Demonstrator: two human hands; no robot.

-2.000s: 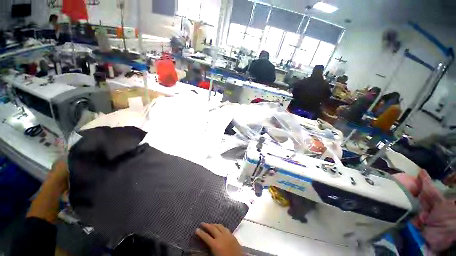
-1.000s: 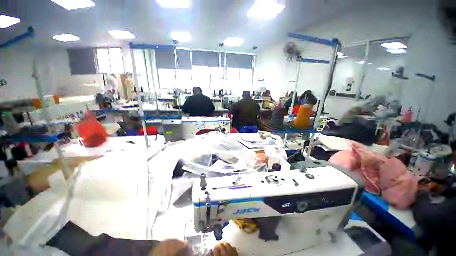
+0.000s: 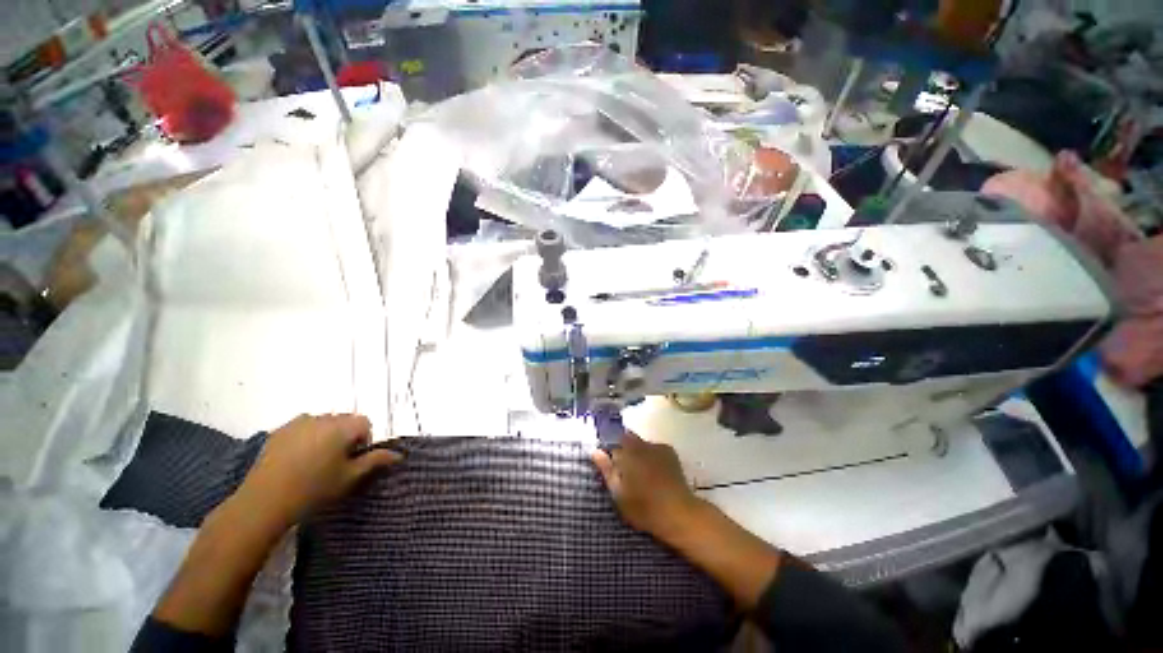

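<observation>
A dark checked fabric panel (image 3: 472, 549) lies in front of me, its far edge running towards the presser foot (image 3: 608, 427) of the white sewing machine (image 3: 714, 325). My left hand (image 3: 319, 462) grips the panel's far left corner between thumb and fingers. A strip of the same cloth (image 3: 185, 466) sticks out left of that hand. My right hand (image 3: 644, 478) is at the panel's far right edge, right beside the foot, fingertips on the cloth. The needle is too small to make out.
Cream-white sheets (image 3: 242, 306) lie left of the machine. A clear plastic bag (image 3: 612, 140) with scraps lies behind it. Two pens (image 3: 702, 295) rest on the machine head. A dark scrap (image 3: 750, 415) is under the arm. Pink fabric (image 3: 1084, 204) is at the right, a red bag (image 3: 182, 96) at back left.
The view has tilted down from the room to the machine. The panel, earlier spread at the left, now has its edge near the foot. Both hands have come to its far edge.
</observation>
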